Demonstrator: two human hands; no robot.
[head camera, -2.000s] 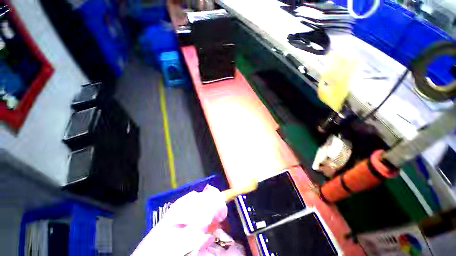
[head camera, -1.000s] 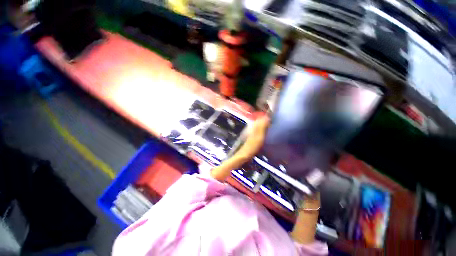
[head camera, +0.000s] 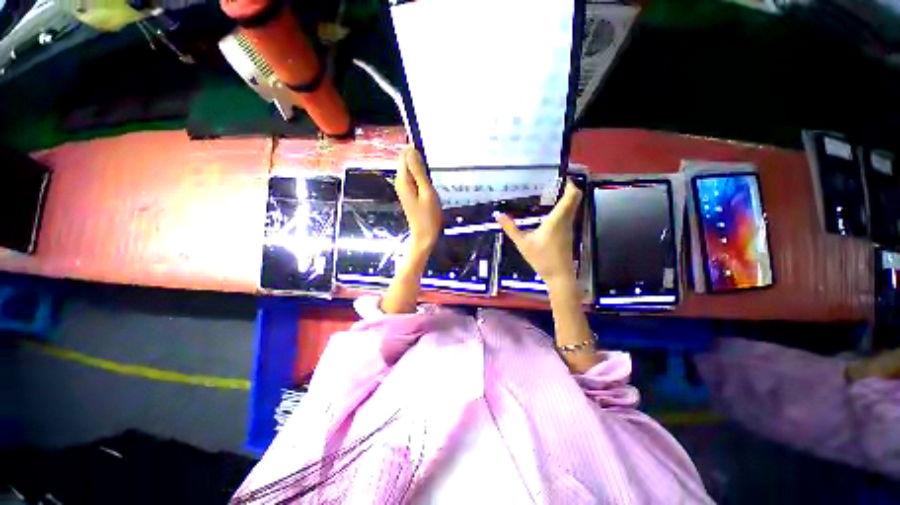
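A tablet (head camera: 488, 89) is held upright between my two hands at the top centre. Its screen shows a bright, whitish preview with upside-down-looking print near the lower edge. My left hand (head camera: 421, 202) grips its lower left corner. My right hand (head camera: 548, 237) grips its lower right corner, with the thumb near the bottom edge. The camera test chart (head camera: 599, 49) shows partly behind the tablet at the right. The tablet's top edge is cut off by the picture.
Several tablets lie in a row on the red-orange bench (head camera: 148, 197); one (head camera: 731, 229) shows a colourful home screen. An orange post (head camera: 296, 74) stands behind. A blue bin (head camera: 271, 365) is below at the left. Another person's pink sleeve (head camera: 780, 395) is at the right.
The view has swung round to face the bench squarely. The tablet, first seen in my hands a second ago, is now upright before the chart, its screen now whitish instead of blurred grey-blue.
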